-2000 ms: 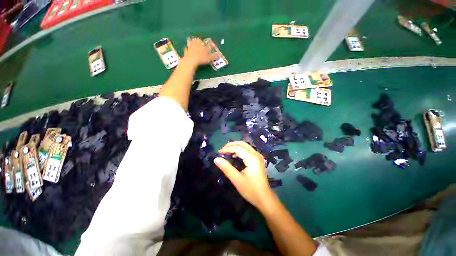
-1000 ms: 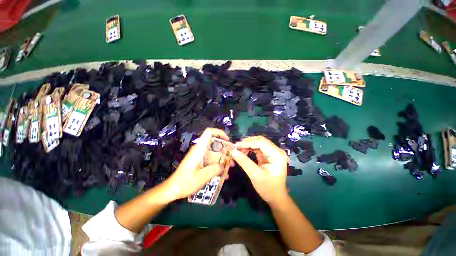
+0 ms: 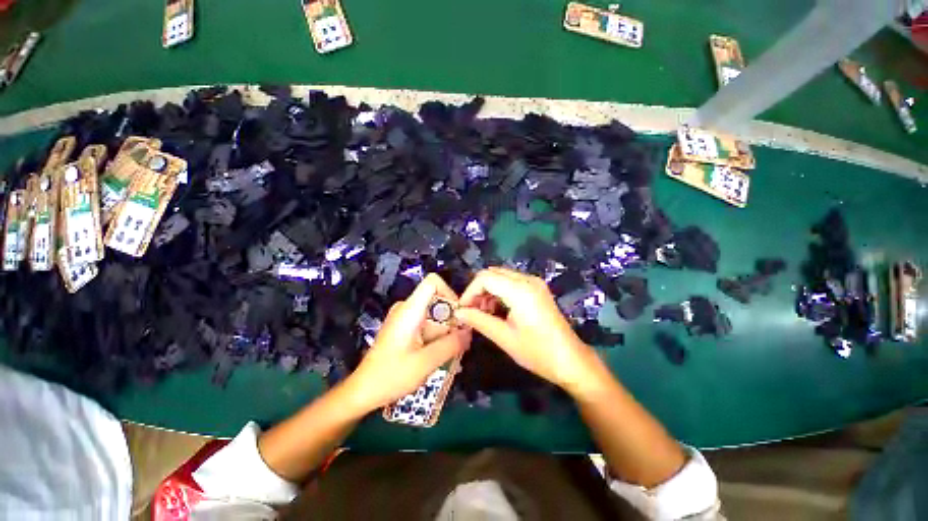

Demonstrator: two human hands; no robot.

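My left hand (image 3: 402, 351) holds a tan keypad circuit board (image 3: 424, 392) by its sides, tilted over the near edge of the black heap. The white keypad part shows below the hand. A dark round part (image 3: 441, 311) shows at the board's upper end. My right hand (image 3: 524, 324) is at the board's upper right, with thumb and forefinger pinched beside the round part. Whether a small piece is between those fingertips cannot be seen. The heap of black pads (image 3: 407, 193) lies around and beyond both hands.
Several stacked boards (image 3: 78, 219) lie at the left, two overlapping boards (image 3: 712, 183) at the right. A side heap of pads (image 3: 832, 285) and another board (image 3: 905, 301) lie far right. Spaced boards lie on the green conveyor (image 3: 458, 51) beyond the pale strip (image 3: 529, 110). A whitish post (image 3: 789, 76) slants at upper right.
My left hand has come back from the conveyor with a board and both hands have met at it. Since one second ago the right fingertips have moved slightly down beside the round part.
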